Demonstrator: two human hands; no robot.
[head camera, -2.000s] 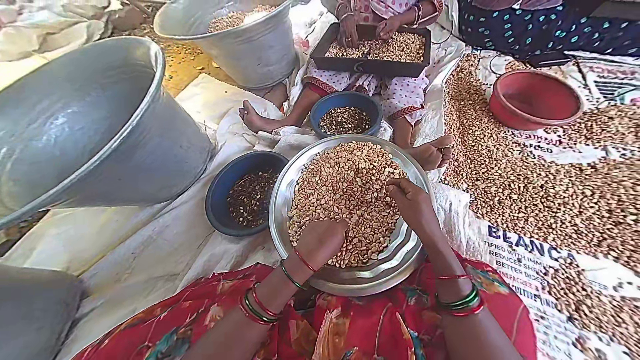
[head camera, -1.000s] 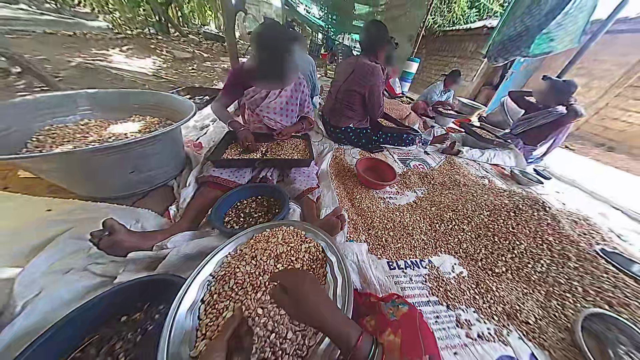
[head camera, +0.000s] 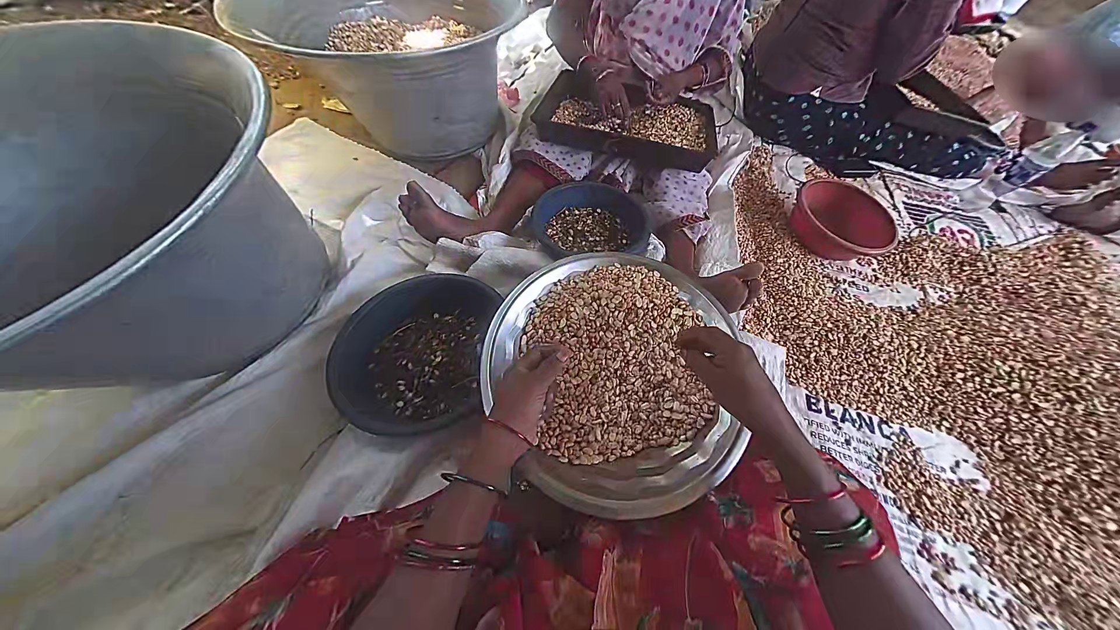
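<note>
A round steel plate (head camera: 643, 490) rests on my lap, heaped with pale brown beans or nuts (head camera: 617, 367). Over the left side of the heap is my left hand (head camera: 528, 389), its thumb and fingers near each other; whether something small is between them is unclear. My right hand (head camera: 726, 367) is at the heap's right edge with curled fingers, and its fingertips are too small to read. Left of the plate stands a dark blue plastic bowl (head camera: 350, 376) with dark debris and bits in it. Another blue bowl (head camera: 643, 219) with similar bits sits beyond the plate.
Large metal tubs (head camera: 219, 289) stand at left and upper left. A person opposite works with both hands in a black tray (head camera: 630, 150). A red bowl (head camera: 844, 220) sits amid beans or nuts spread over printed sacks (head camera: 857, 429) at right. Other people sit at upper right.
The view swung up toward the other people and back down. My left hand, lower on the heap two seconds ago, is now at its left side with the thumb raised.
</note>
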